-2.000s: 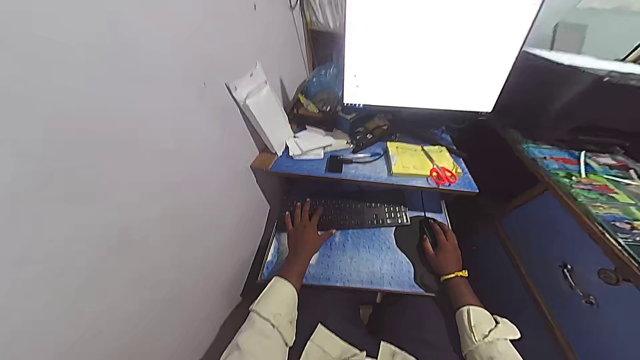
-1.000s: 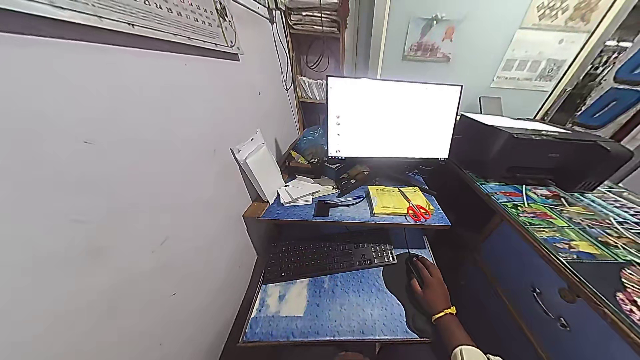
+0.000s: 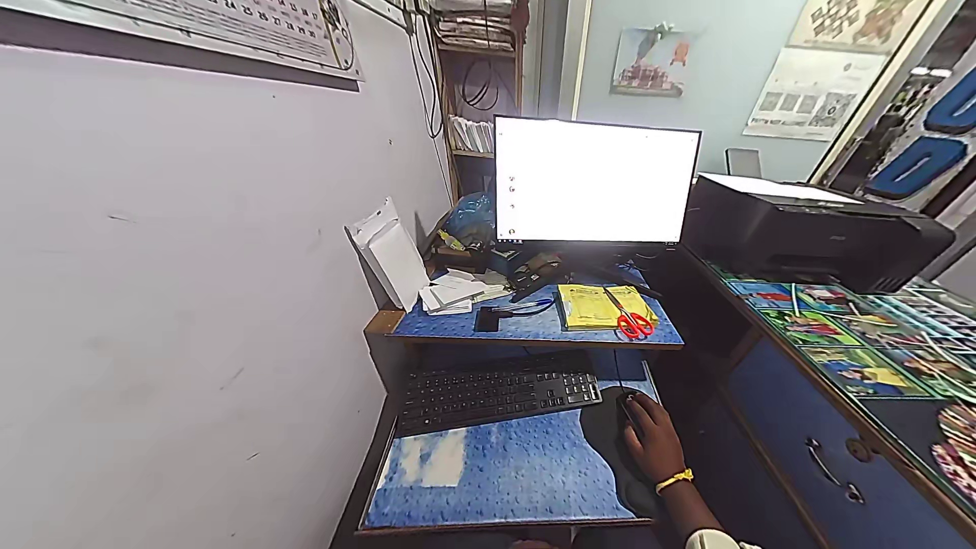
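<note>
My right hand (image 3: 654,441), with a yellow band at the wrist, rests over a black computer mouse (image 3: 631,412) on a black mouse pad (image 3: 606,431). To its left lies a black keyboard (image 3: 496,393) on the blue pull-out tray (image 3: 518,473). My left hand is out of clear view; only a bit of skin shows at the bottom edge, and I cannot tell what part it is. Behind the tray stands a lit monitor (image 3: 597,183) with a mostly white screen.
The shelf (image 3: 526,332) holds red-handled scissors (image 3: 634,324) on a yellow pad (image 3: 583,307), loose white papers (image 3: 454,291) and a white box (image 3: 393,255). A black printer (image 3: 816,232) stands on the glass-topped counter at right. A wall borders the left side.
My left hand has left the keyboard, where it lay two seconds ago. My right hand stays at the mouse. The view has tilted up, bringing the printer and back wall into sight.
</note>
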